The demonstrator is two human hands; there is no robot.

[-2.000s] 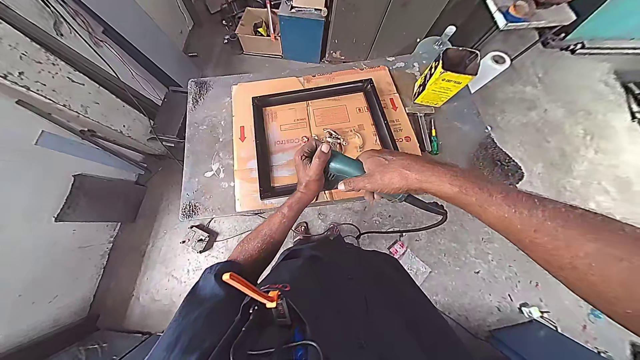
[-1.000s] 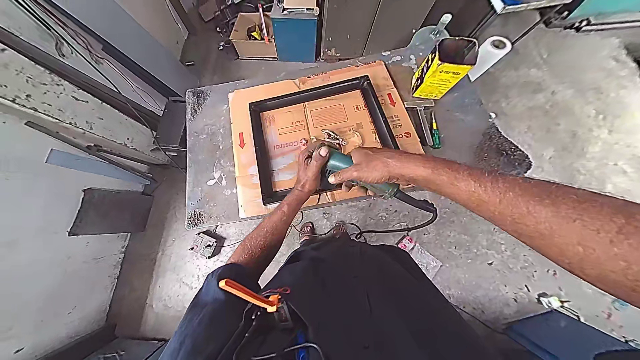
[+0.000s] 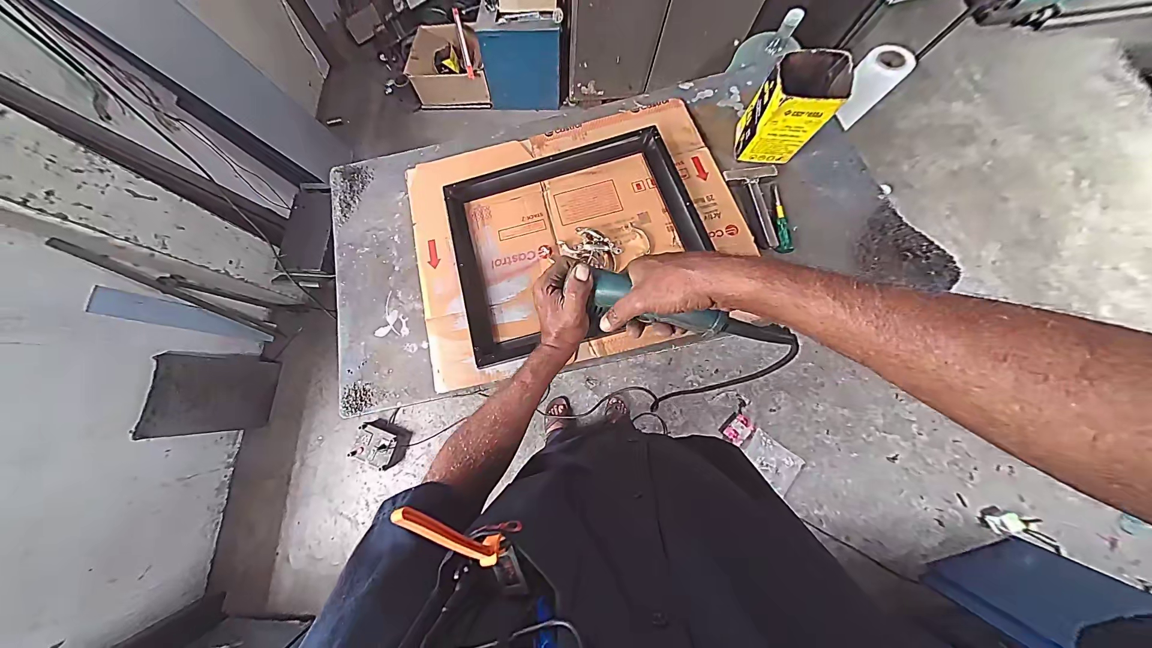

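Note:
A green corded power tool (image 3: pixel 684 317) is held in both hands over the near side of a black rectangular frame (image 3: pixel 463 270). My left hand (image 3: pixel 564 301) grips its front end, thumb on top. Wrapped around the body behind it is my right hand (image 3: pixel 661 292). The tool's working tip is hidden by my hands. The frame lies on flattened printed cardboard (image 3: pixel 432 306) on a grey worktable (image 3: pixel 373 225). Just beyond my left hand, inside the frame, sits a small heap of metal pieces (image 3: pixel 589 245), too small to tell apart.
A hammer (image 3: pixel 760 207) and a green-handled screwdriver (image 3: pixel 781 220) lie right of the cardboard. Behind them stand a yellow tin (image 3: pixel 783 112) and a white roll (image 3: pixel 877 81). The tool's black cable (image 3: pixel 738 371) loops off the near edge. An electrical box (image 3: pixel 376 445) lies on the floor.

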